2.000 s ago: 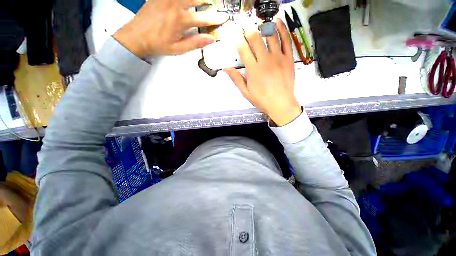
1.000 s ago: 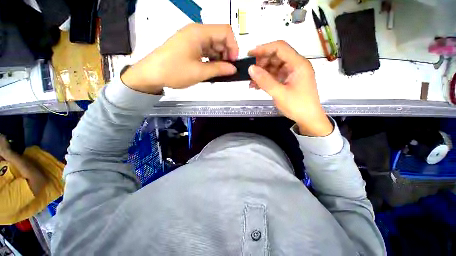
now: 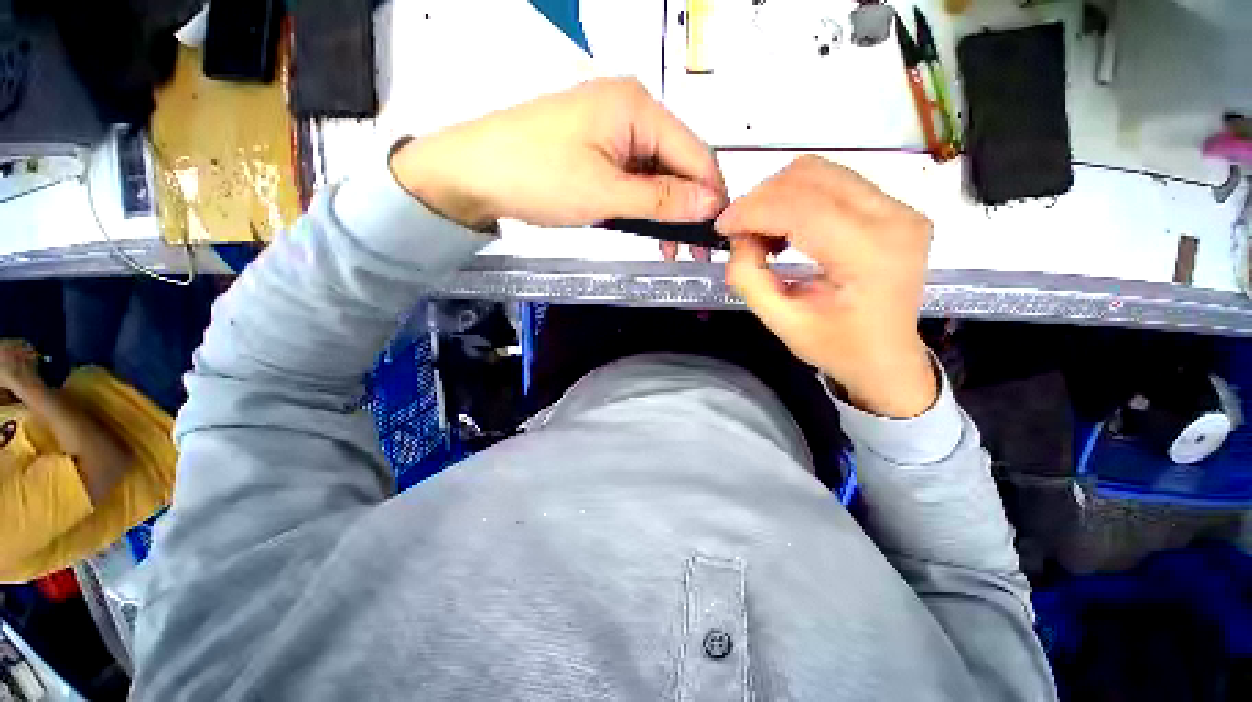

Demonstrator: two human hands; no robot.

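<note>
A narrow black fabric strip [image 3: 666, 231] is held between my two hands, above the front part of the white table. My left hand [image 3: 584, 158] grips it between thumb and fingers, with part of the strip showing below the thumb. My right hand [image 3: 838, 268] pinches its right end, where the fingertips of both hands meet. The fingers hide much of the strip. The pale machine bed [image 3: 783, 96] is at the top of the view, behind my hands.
A stack of black pieces [image 3: 1016, 113], orange-handled snips [image 3: 934, 103] and a green pen [image 3: 942, 96] lie right. A black phone [image 3: 243, 39] and dark pieces [image 3: 332, 58] lie left by a brown board [image 3: 206, 151]. A person in yellow [image 3: 96, 473] is at far left.
My hands were at the needle area, then came back toward the table's front holding the black strip. Since one second ago they have moved slightly right and the strip shows narrower. The view has shifted.
</note>
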